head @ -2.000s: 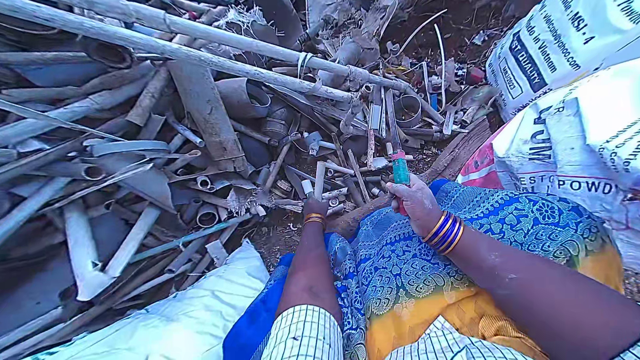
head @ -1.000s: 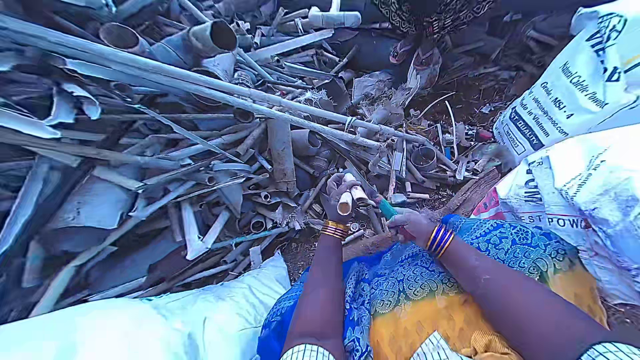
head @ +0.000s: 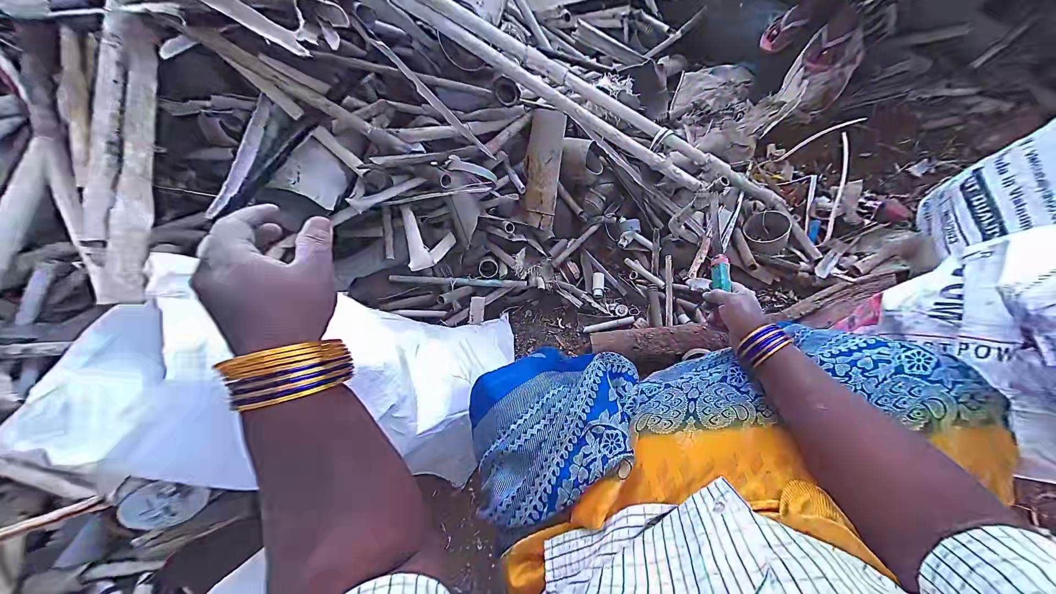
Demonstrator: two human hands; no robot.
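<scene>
My left hand (head: 268,276) is raised above a white sack (head: 396,355) at the left, its fingers apart and nothing seen between them. Near the right knee, my right hand (head: 736,313) is closed around a tool with a green handle (head: 721,272); the tool's upper end is hard to make out against the scrap. Close to that hand lies a brown piece like a log or thick pipe (head: 652,340). Short pieces of pipe, among them a small white one (head: 598,285), lie on the ground between my hands.
A heap of scrap plastic pipes fills the ground ahead, crossed by long pale poles (head: 569,82). Printed sacks (head: 982,305) stand at the right. Another person's feet (head: 813,49) show at the top right. Long flat strips (head: 124,165) lie at the far left.
My left hand has moved left, away from my right hand, and the white pipe pieces it held are gone from it. My right hand still holds the green-handled tool.
</scene>
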